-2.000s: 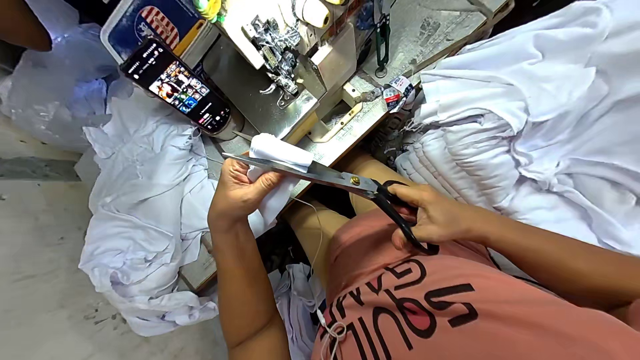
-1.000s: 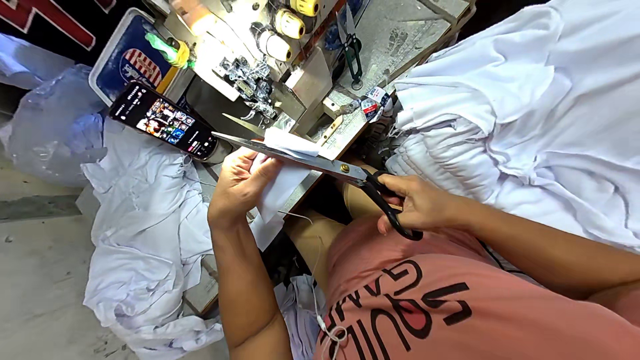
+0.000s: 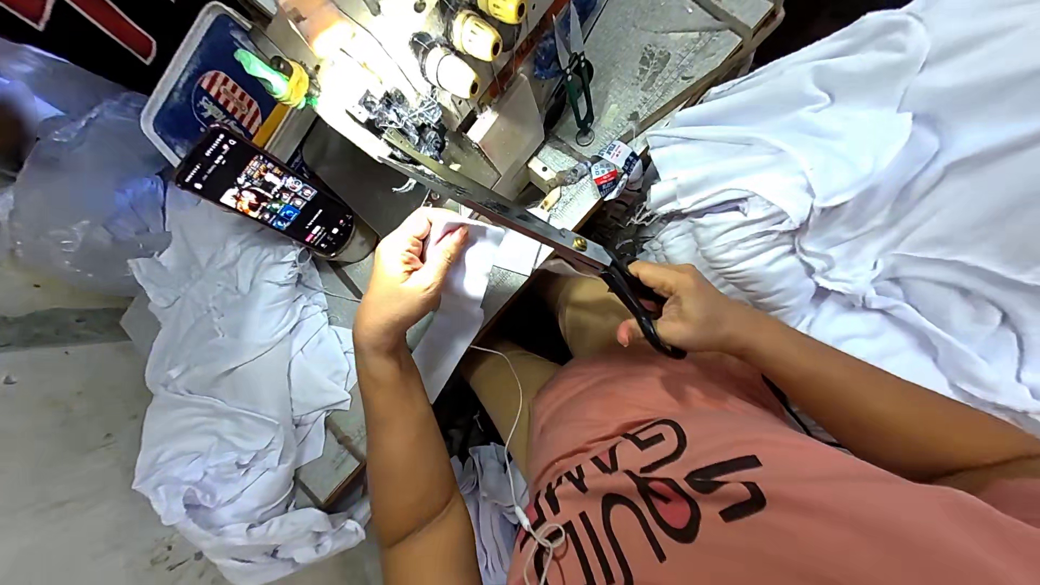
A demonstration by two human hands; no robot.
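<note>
Between thumb and fingers, my left hand pinches the end of a white fabric strip, which hangs down toward my lap. My right hand grips the black handles of large fabric scissors. Their long metal blades point up and left, across the top of the strip and in front of the sewing machine; whether they touch the cloth I cannot tell.
White cloth is heaped at the left and right. A lit smartphone leans near a blue tub. Small green-handled scissors lie on the worktable. An earphone cord crosses my lap. Clear plastic bags stand far left.
The scissors' blades, earlier across the white strip close to my left fingers, now reach further up toward the machine. More of the strip shows below my left hand.
</note>
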